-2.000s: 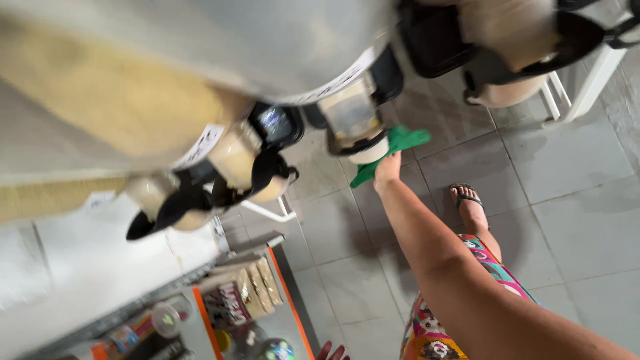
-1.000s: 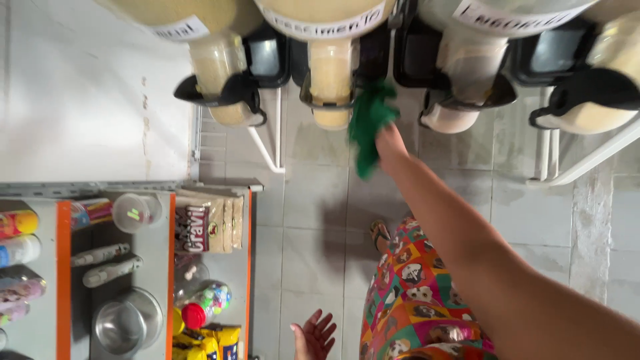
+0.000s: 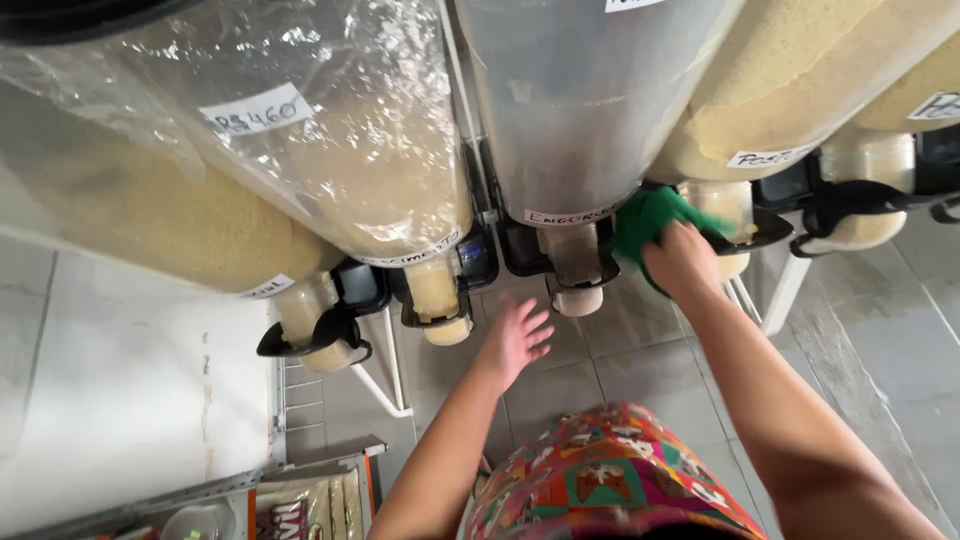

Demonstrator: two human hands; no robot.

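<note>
My right hand [image 3: 681,262] grips a green cloth [image 3: 654,225] against the black holder between two clear bulk dispensers. The dispenser with a greyish body [image 3: 577,112] is just left of the cloth, its clear spout [image 3: 574,255] pointing down. To the cloth's right is a spout with pale yellow powder [image 3: 716,202] and a black scoop-shaped rim [image 3: 757,238]. My left hand [image 3: 517,337] hangs in the air with fingers apart, holding nothing, below and between the greyish dispenser's spout and a powder-filled spout [image 3: 435,289].
Plastic-wrapped dispenser [image 3: 360,142] and another powder-filled dispenser [image 3: 172,187] stand at the left. White metal stand legs [image 3: 390,367] reach the grey tiled floor [image 3: 615,367]. A shelf with packaged goods [image 3: 300,510] is at bottom left, below a white panel [image 3: 150,375].
The view has shifted, showing more of the dispensers' bodies. My right hand and cloth have moved right along the row, past the greyish dispenser. My left hand has risen toward the spouts.
</note>
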